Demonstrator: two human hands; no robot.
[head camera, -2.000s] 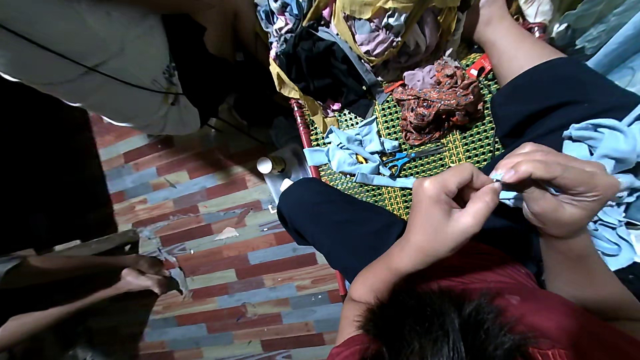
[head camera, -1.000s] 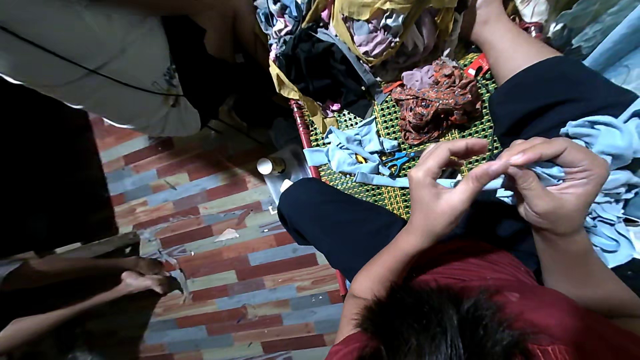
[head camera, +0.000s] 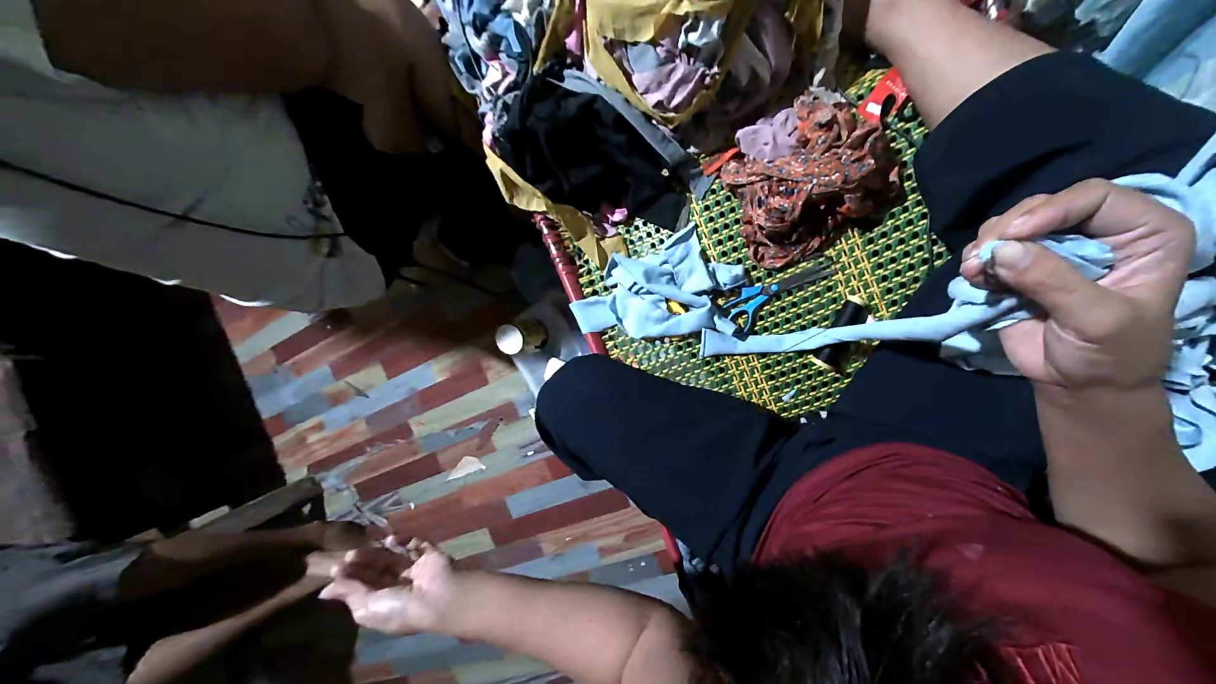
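My right hand (head camera: 1092, 285) pinches a bunched piece of light blue cloth (head camera: 978, 309) between thumb and fingers, at the right. From it a narrow strip runs left across the woven seat. My left hand (head camera: 394, 589) is far off at the lower left, palm up with curled fingers, over the floor; whether it pinches something thin is too small to tell. Blue-handled scissors (head camera: 750, 304) lie beside a heap of light blue cloth pieces (head camera: 665, 285) on the seat. A dark spool-like object (head camera: 844, 332) lies partly behind the strip.
A crumpled orange-red patterned cloth (head camera: 807, 180) lies on the green and yellow woven seat (head camera: 760, 375). Behind are mixed fabric scraps (head camera: 655, 76). A can (head camera: 521, 336) stands by the red frame. Another person's arms (head camera: 228, 589) are close to my left hand.
My hands, together over the cloth before, are now far apart. My left hand has swung out to the lower left; my right hand has stayed at the right with the blue cloth.
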